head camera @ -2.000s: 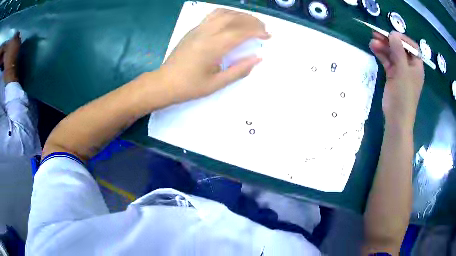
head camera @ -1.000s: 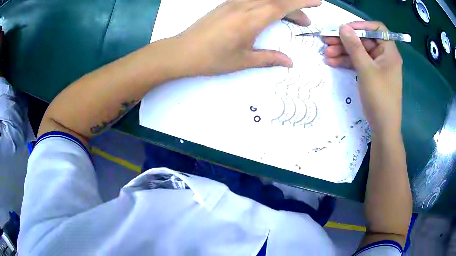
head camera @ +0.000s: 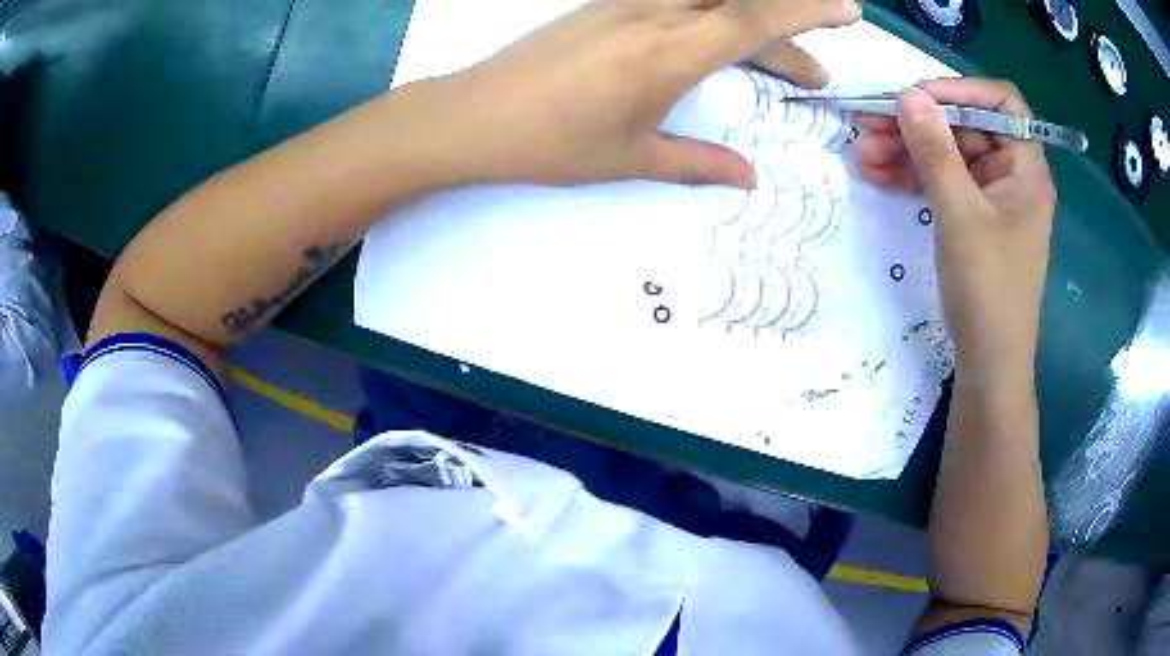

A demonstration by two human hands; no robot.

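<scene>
My right hand (head camera: 962, 141) holds slim silver tweezers (head camera: 994, 122), their tips pointing left at the upper rows of thin grey curved wire pieces (head camera: 776, 297). The wire pieces lie in overlapping rows on the white paper sheet (head camera: 513, 276). My left hand (head camera: 642, 96) rests over the upper part of the paper, thumb and fingers apart around the upper wire pieces; no object shows in it. Small black rings lie on the paper, such as one at lower centre (head camera: 662, 314) and one at right (head camera: 897, 272).
Black-rimmed discs with white or silver faces (head camera: 1110, 64) stand on the dark green table (head camera: 154, 115) at the upper right. Shiny clear plastic (head camera: 1110, 449) lies at the right table edge. Dark smudges mark the paper's lower right. A white sleeve (head camera: 23, 308) shows at far left.
Since the first frame, my right hand has come in from the discs to the paper, and curved wire pieces now show there. In the last second both hands have shifted only slightly.
</scene>
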